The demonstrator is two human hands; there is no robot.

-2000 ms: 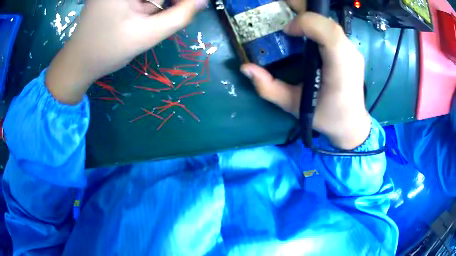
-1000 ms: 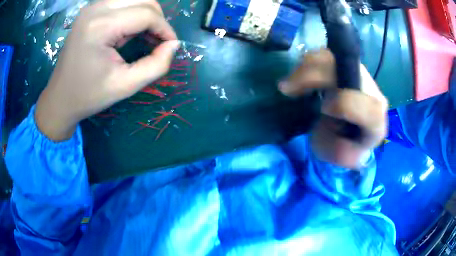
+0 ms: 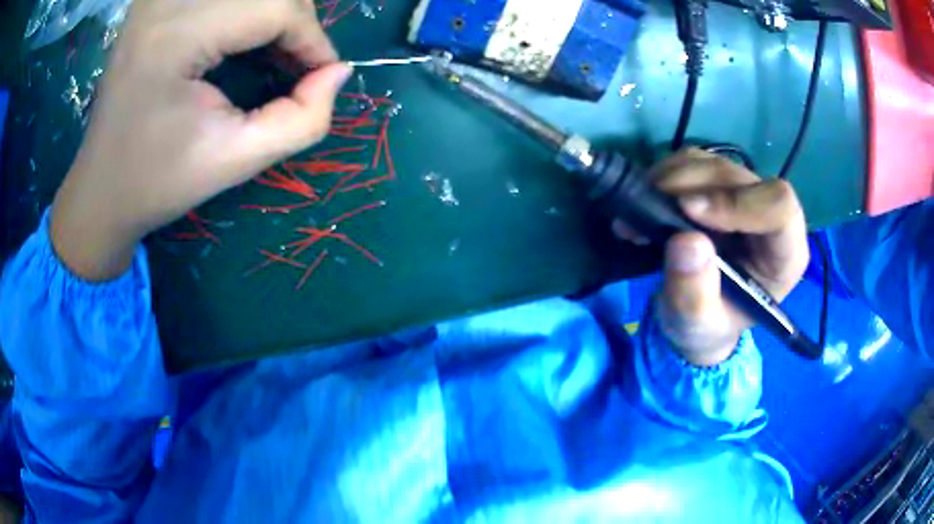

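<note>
My left hand [image 3: 200, 118] pinches a thin silver-white solder wire [image 3: 389, 62] between thumb and forefinger. My right hand [image 3: 722, 241] holds the black handle of the soldering iron [image 3: 512, 111], its barrel pointing up and left. The iron's tip meets the solder wire's end at the near left edge of the blue block [image 3: 527, 37]. The block lies on the bench with a pale stained band across it. Whether a small part sits at the tip is too small to tell. Red lead wires [image 3: 312, 179] lie scattered beside and below my left hand.
The dark green bench [image 3: 430, 276] bears small pale bits [image 3: 440, 188]. A clear plastic bag [image 3: 77, 18] is at the upper left. Black cords run at the upper right, near the black holder [image 3: 830, 8]. A pink-red mat [image 3: 899, 123] lies at right. Another blue sleeve [image 3: 886, 266] shows at the right edge.
My right hand has left the block and turned the iron from upright to pointing left, its tip now at the solder. The block has turned and lies on the bench.
</note>
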